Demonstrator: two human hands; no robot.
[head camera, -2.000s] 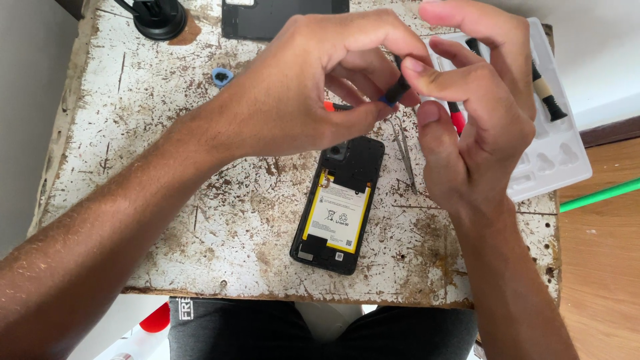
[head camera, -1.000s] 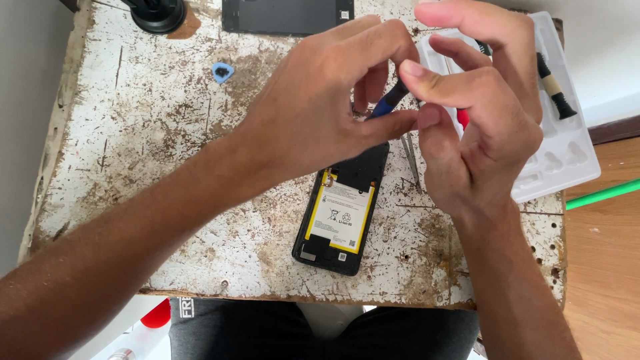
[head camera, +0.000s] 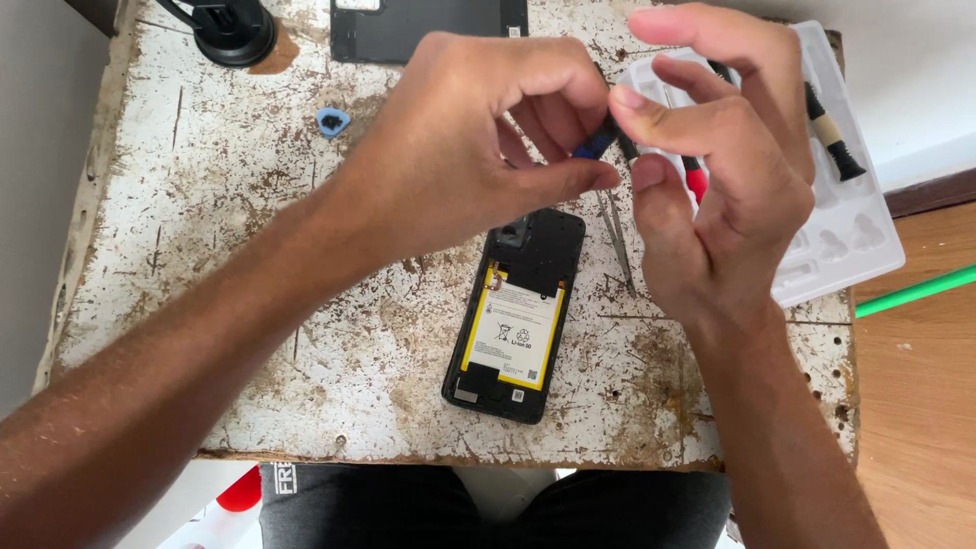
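Observation:
An opened smartphone (head camera: 515, 320) with its yellow-edged battery exposed lies on the worn white wooden table, below my hands. My left hand (head camera: 496, 130) holds a small dark and blue tool handle (head camera: 595, 145), probably a screwdriver, between its curled fingers and thumb. Close on its right is my right hand (head camera: 717, 152), whose index fingertip meets the upper part of the handle while its thumb stands apart. Whether the right hand grips anything is hard to tell. The tool's tip is hidden. Metal tweezers (head camera: 616, 240) lie just right of the phone.
A white plastic tray (head camera: 877, 236) with screwdrivers (head camera: 835, 141) sits at the right. The phone's dark back cover (head camera: 427, 34) lies at the top. A blue opening pick (head camera: 332, 122) with dark bits on it is at upper left, near a black round-based stand (head camera: 232, 34).
The blue part of the handle showed plainly between the hands a second ago; now the left fingers and shadow cover more of it. Both hands stay nearly in place over the phone's top end.

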